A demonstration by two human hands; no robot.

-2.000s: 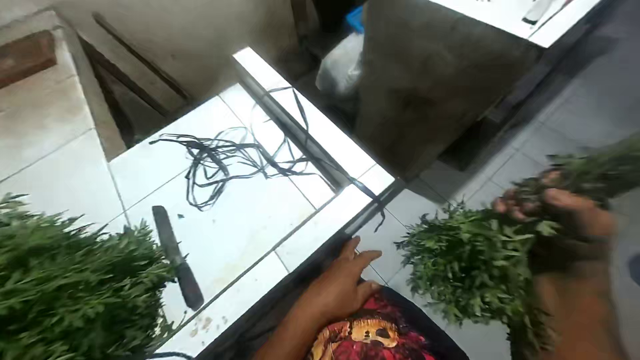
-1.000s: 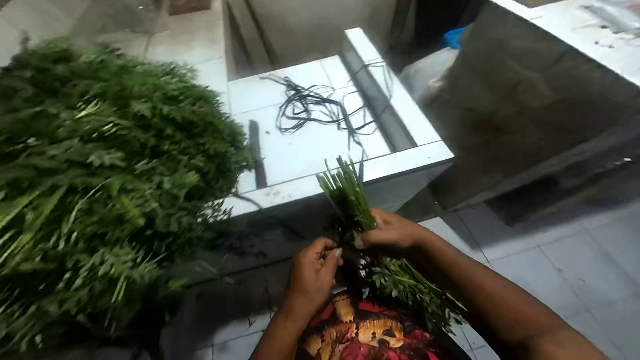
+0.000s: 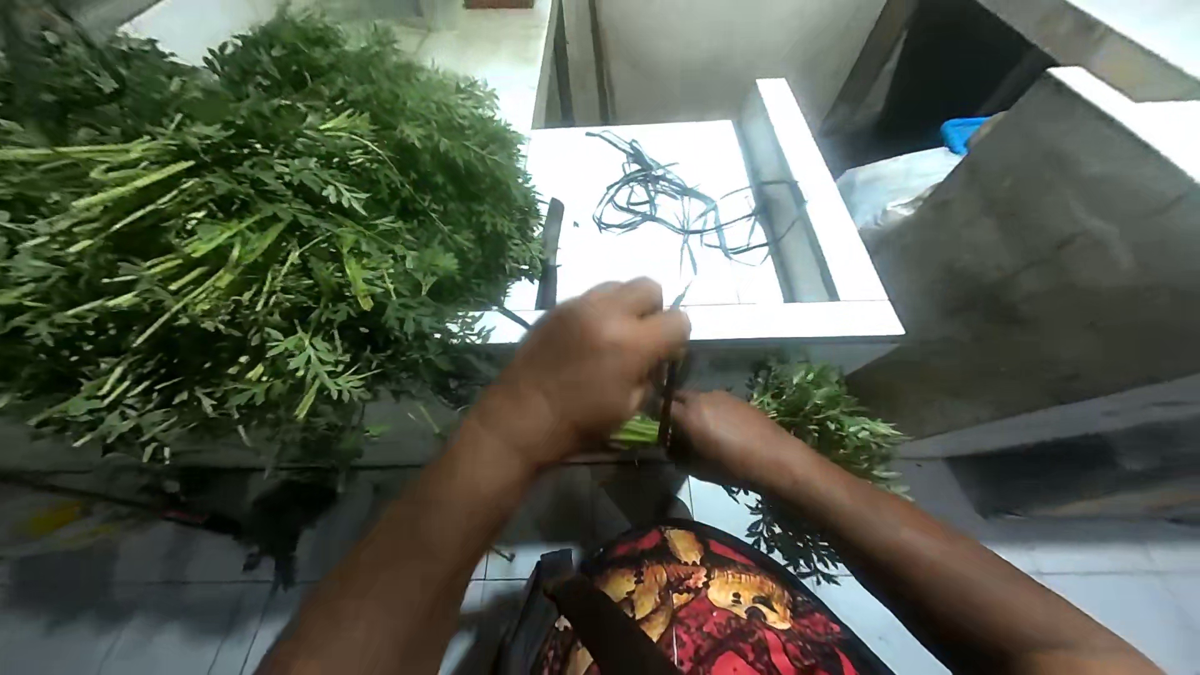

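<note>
My left hand (image 3: 605, 361), raised and slightly blurred, pinches a dark flat tie strip (image 3: 667, 403) that runs down to the stems. My right hand (image 3: 727, 431) is closed around a small bunch of leafy green stems (image 3: 825, 417). The stem ends show below my left hand, and the leaves spread out to the right. A large heap of the same feathery greens (image 3: 375, 225) fills the left side. Beside it lies a dark knife or flat blade (image 3: 551, 248). A tangle of dark strips (image 3: 656, 192) rests on the white tiled surface (image 3: 712, 141).
A raised tiled ledge (image 3: 825, 197) borders the tiled surface on the right. Beyond it stand a grey concrete side wall (image 3: 1022, 244) and a pale plastic bag (image 3: 900, 183) with a blue item (image 3: 961, 134). A patterned cloth (image 3: 703, 600) covers my lap.
Two seconds ago the bunch was out to the right in my right hand, with my left hand empty. Since one second ago my left hand has risen with the strip. The view has shifted.
</note>
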